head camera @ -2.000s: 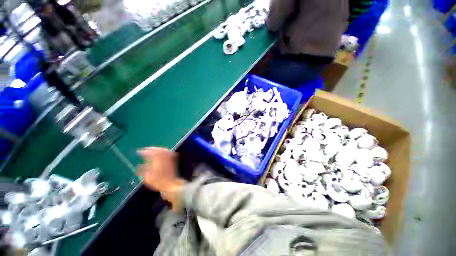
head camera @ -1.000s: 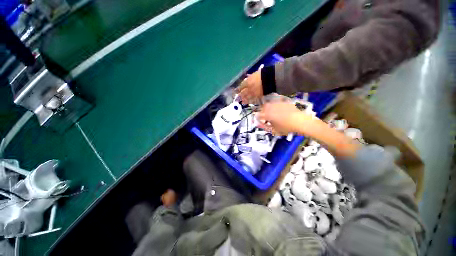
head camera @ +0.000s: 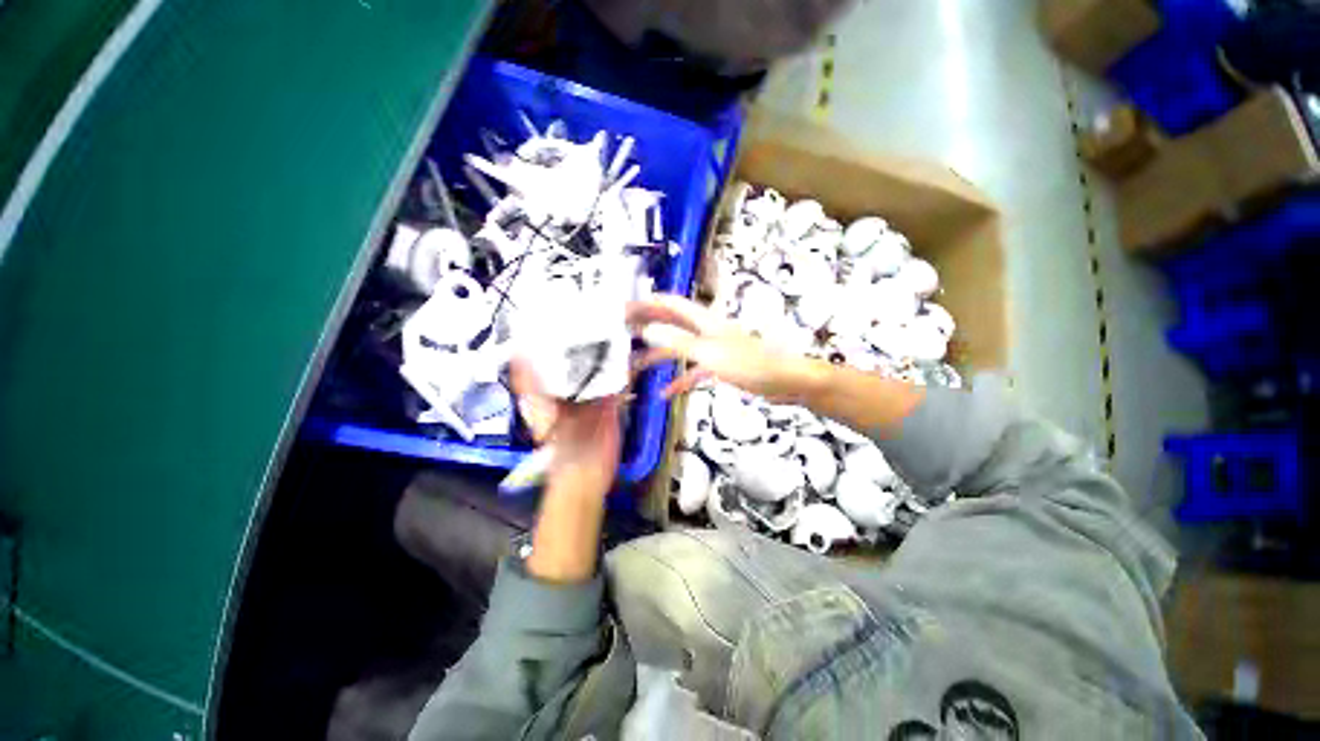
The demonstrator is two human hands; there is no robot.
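Note:
A blue plastic bin point(head camera: 391, 439) holds a heap of white camera housings point(head camera: 449, 336) with thin arms and black leads. My left hand point(head camera: 568, 442) holds a white housing point(head camera: 579, 311) at the bin's near right side, thumb and fingers at its lower end. My right hand point(head camera: 707, 348) is just right of that housing, fingers spread, above the edge between bin and carton. Whether its fingertips touch the housing cannot be told. An open cardboard carton point(head camera: 963, 239) right of the bin is filled with white ball shells point(head camera: 767, 471).
The green conveyor point(head camera: 174, 362) runs along the left, its edge against the bin. Another person's dark clothing point(head camera: 724, 22) shows at the top. At the right are taped grey floor point(head camera: 999, 188), cartons point(head camera: 1216, 167) and a blue stool point(head camera: 1238, 475).
The view has swung right. The other person's hands have left the bin. My left hand has come up from beside the bin to a housing. My right hand has moved back from the heap.

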